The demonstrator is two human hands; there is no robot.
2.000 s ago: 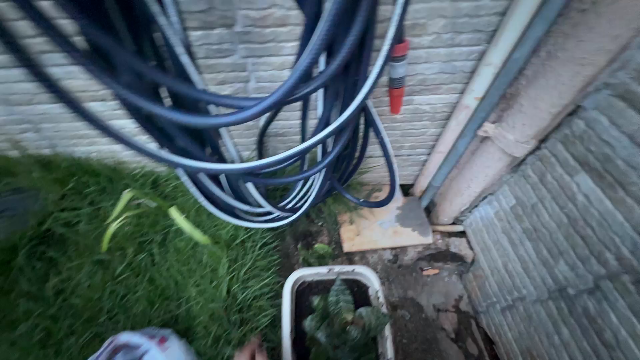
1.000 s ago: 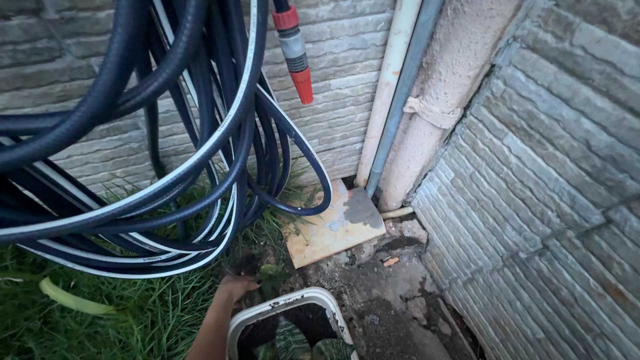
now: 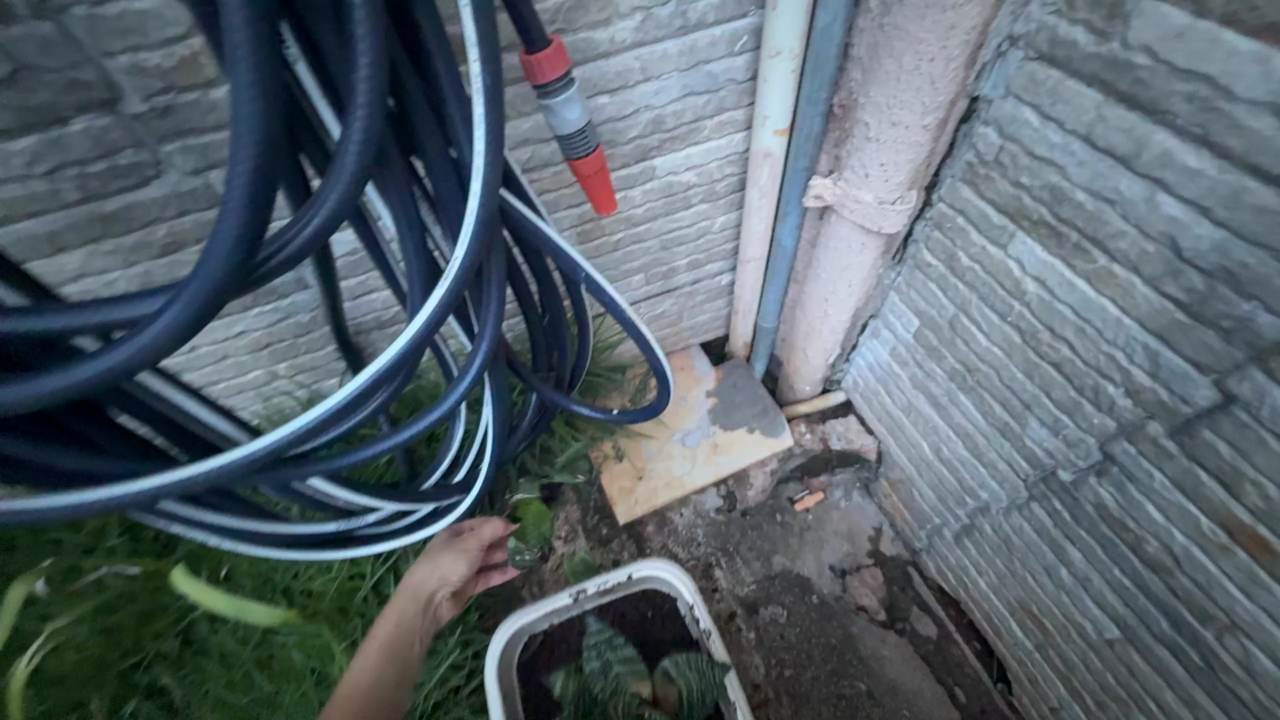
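My left hand (image 3: 465,568) reaches in from the bottom, its fingers bent and pointing right. The fingertips are beside a small green leaf (image 3: 533,522) low at the grass edge; whether they grip it I cannot tell. Just right of and below the hand is a white rectangular planter (image 3: 645,575) with dark soil and a plant with banded, pointed leaves (image 3: 612,660). Coils of dark blue garden hose with a white stripe (image 3: 470,240) hang above the hand. My right hand is out of view.
A red and grey hose nozzle (image 3: 575,125) hangs against the stone-clad wall (image 3: 670,210). A stained tile (image 3: 690,440) lies on the ground by the corner pipes (image 3: 765,200). Another textured wall (image 3: 1080,330) rises at the right. Grass (image 3: 240,660) covers the lower left, with an orange fragment (image 3: 808,500) on the dirt.
Two seconds ago only fingertips showed at the bottom edge, left of the planter; now my left hand and forearm reach up beside it. The view has swung right and come closer.
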